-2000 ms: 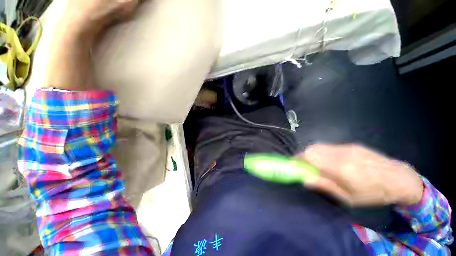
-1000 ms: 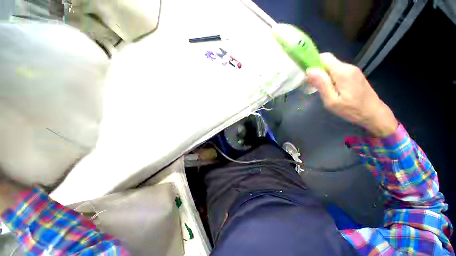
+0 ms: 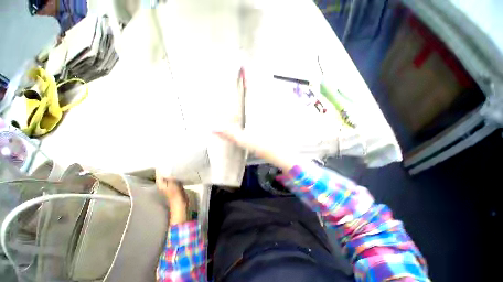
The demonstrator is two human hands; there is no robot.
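Note:
A large pale tote bag (image 3: 193, 110), washed out by glare, lies over the white table in front of me, its near end at the table's front edge. My left hand (image 3: 172, 193) is at its near left corner; the fingertips are unclear. My right hand (image 3: 256, 151) touches its right side, fingers extended over the surface and blurred. Whether either hand grips the bag is unclear. The green-handled tool (image 3: 332, 99) lies on the table to the right, out of my hand.
A black stick (image 3: 291, 79), a small purple tool (image 3: 300, 90) and a small red-and-black tool (image 3: 319, 104) lie near the green tool. Another beige bag with handles (image 3: 110, 220) stands at near left. Yellow bag (image 3: 47, 107) and stacked flat pieces (image 3: 88, 47) are further left.
The green tool has left my right hand and now lies on the table. My right hand has moved left to the bag. The pale bag has shifted from the left to in front of me.

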